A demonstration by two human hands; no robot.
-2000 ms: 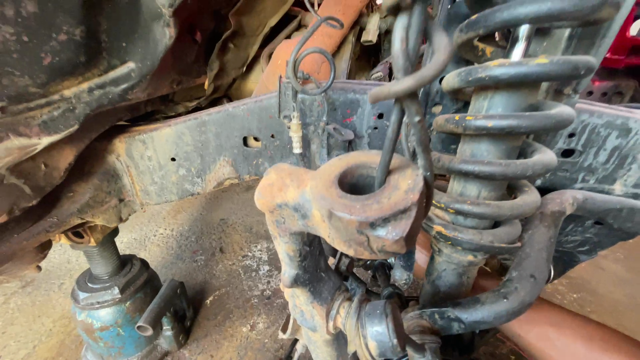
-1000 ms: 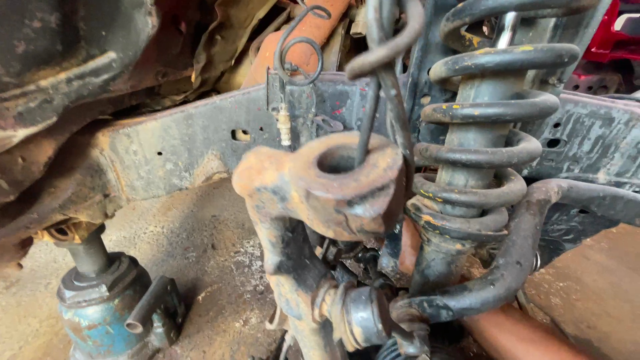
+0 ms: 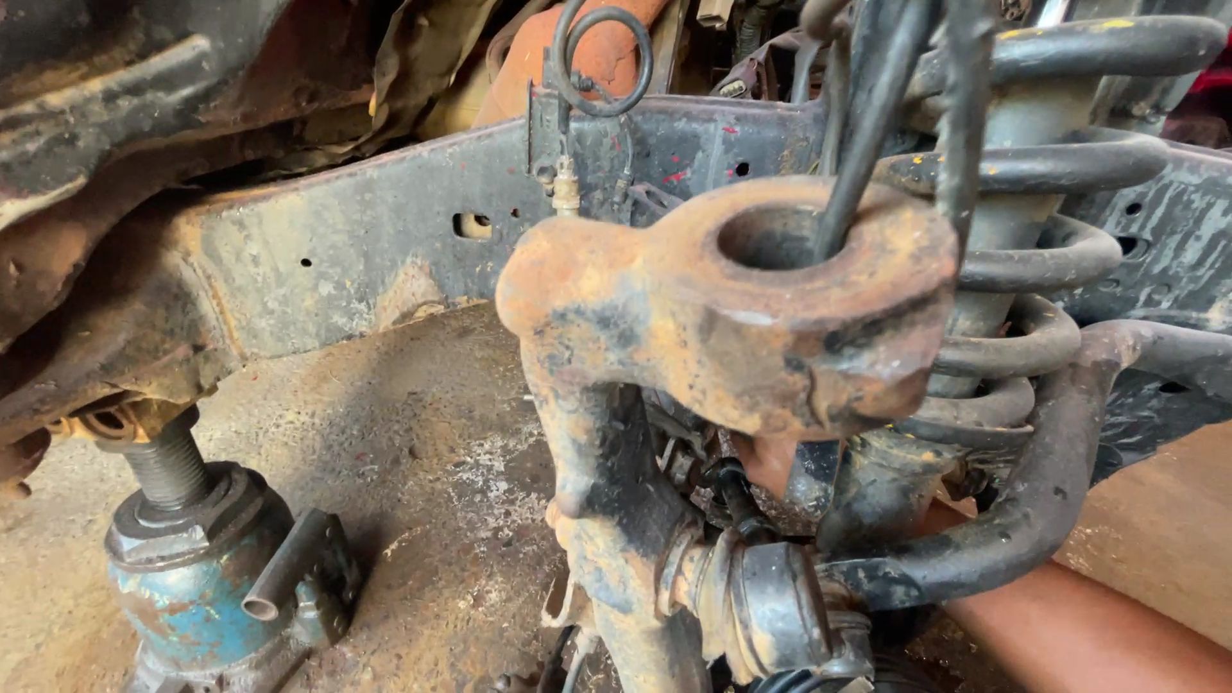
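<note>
A rusty steering knuckle (image 3: 626, 318) stands upright in the middle of the head view, a dark cable or wire (image 3: 871, 144) passing into its open top eye. Behind it to the right are a black coil spring (image 3: 1039, 265) around a strut and a bent stabilizer bar (image 3: 1049, 481). From the lower right, my right forearm reaches under the bar, behind these parts. A small bit of my right hand (image 3: 765, 462) shows below the knuckle's eye; its fingers and whatever they touch are hidden. My left hand is out of view.
A blue bottle jack (image 3: 192, 577) stands at lower left under a rusty vehicle part. A dark frame rail (image 3: 366, 241) crosses behind the knuckle. A coiled brake line (image 3: 606, 58) hangs by the rail, above the stained floor (image 3: 414, 462).
The view has moved closer to the knuckle. My right forearm remains under the stabilizer bar, and more of it shows at the lower right.
</note>
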